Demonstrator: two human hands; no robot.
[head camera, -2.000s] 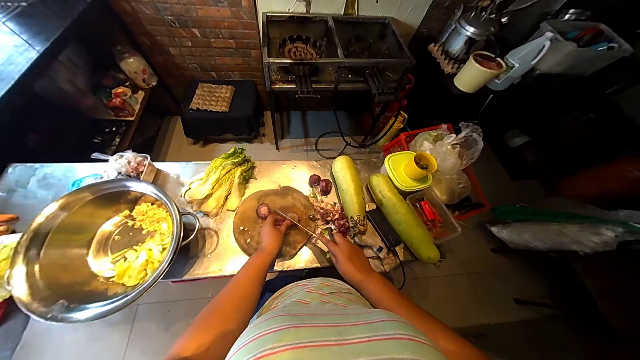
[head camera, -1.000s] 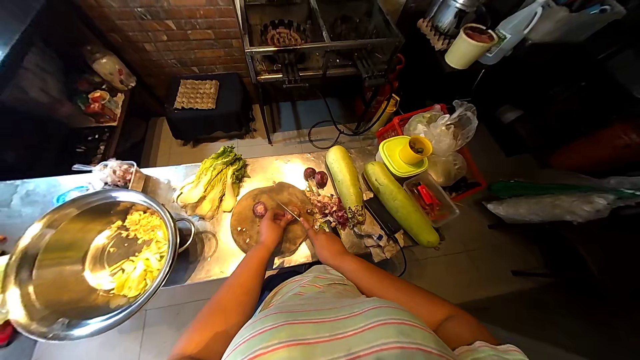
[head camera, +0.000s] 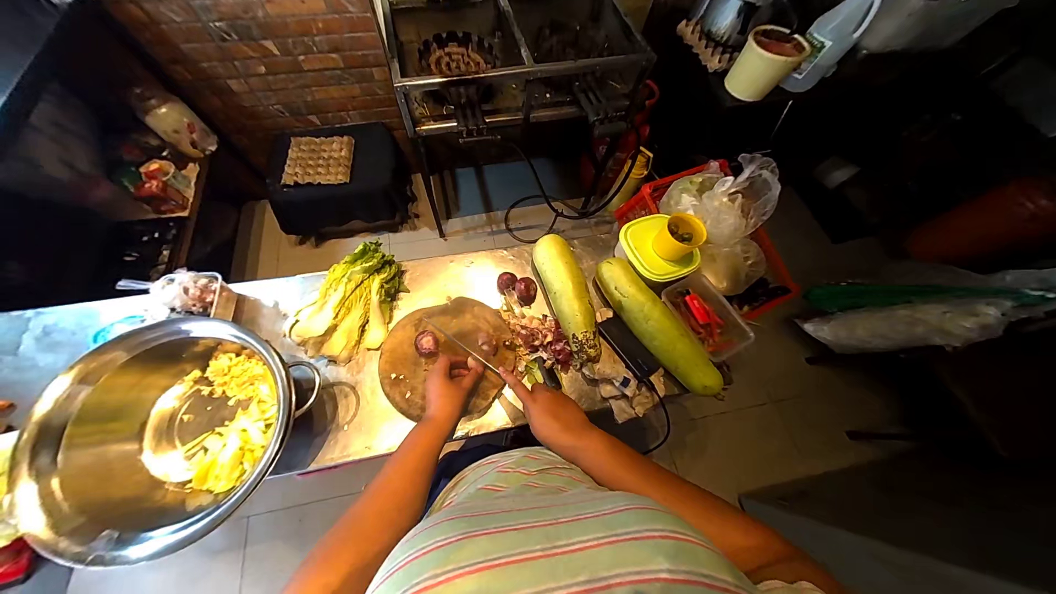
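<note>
My right hand (head camera: 554, 412) grips a kitchen knife (head camera: 462, 345), its blade slanting up and left over a round wooden chopping board (head camera: 404, 375). My left hand (head camera: 450, 384) is at the blade's near side, fingertips together; whether they pinch a small piece cannot be told. A red onion piece (head camera: 426, 343) lies on the board left of the blade, and another onion piece (head camera: 487, 342) lies beyond the blade to the right. Two whole red onions (head camera: 516, 287) sit past the board's far right edge. Onion skins (head camera: 540, 337) are heaped at its right.
A large steel bowl (head camera: 78, 355) with chopped yellow-green vegetable stands left. Leafy greens (head camera: 351, 301) lie behind the board. Two long pale green gourds (head camera: 660, 330), a yellow-lidded container (head camera: 652, 247), a clear tub (head camera: 734, 330) and a red crate (head camera: 771, 256) are at the right.
My left hand has moved off the onion at the board's left and is now nearer the knife. The blade now reaches farther across the board.
</note>
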